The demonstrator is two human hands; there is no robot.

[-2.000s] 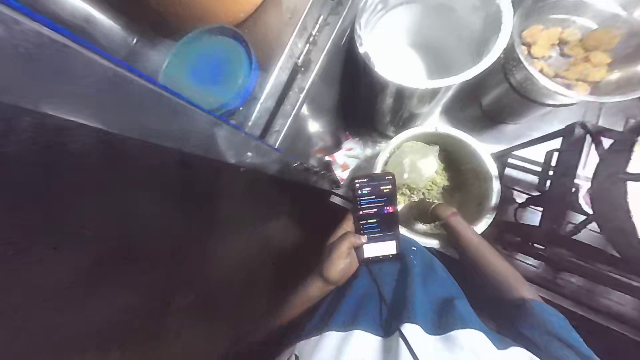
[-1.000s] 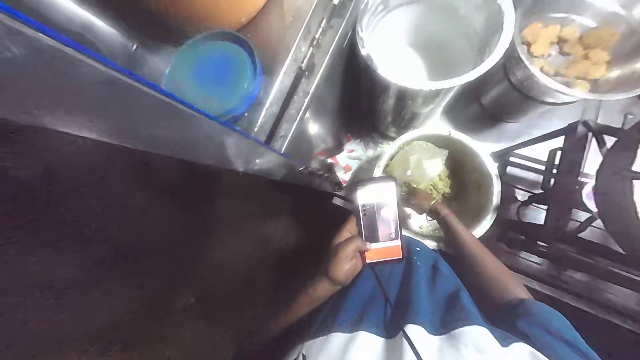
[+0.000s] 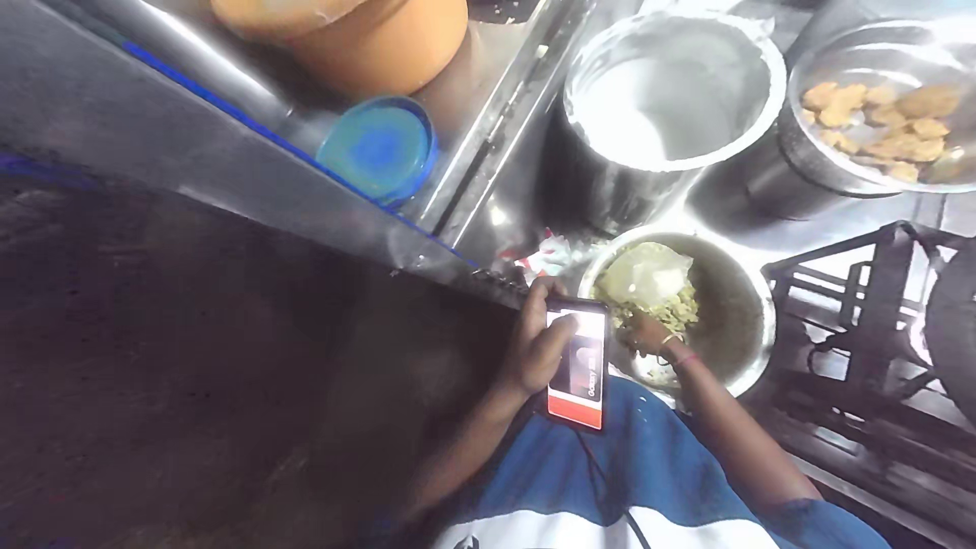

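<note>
My left hand (image 3: pixel 540 343) is closed around a smartphone (image 3: pixel 577 374), its thumb lying over the upper part of the lit screen. A cable hangs from the phone's lower end. Just to the right, my right hand (image 3: pixel 644 333) is down in a round metal bowl (image 3: pixel 736 328), at the edge of a greenish-yellow crumbly food mixture (image 3: pixel 682 309). Its fingertips are hidden, so whether it grips any of the food cannot be told. A pale translucent sheet or bag (image 3: pixel 648 273) lies on top of the mixture.
Beyond the bowl stands a tall metal pot (image 3: pixel 610 183). A metal pan (image 3: pixel 846 164) with fried pieces (image 3: pixel 884 114) is at upper right, above a black burner stand (image 3: pixel 869 328). A blue lid (image 3: pixel 379 150), an orange container (image 3: pixel 389 46) and a crumpled packet (image 3: pixel 547 255) are farther left.
The left thumb has moved up over the phone's screen, and the screen's picture differs from two seconds ago. The right hand stays in the bowl.
</note>
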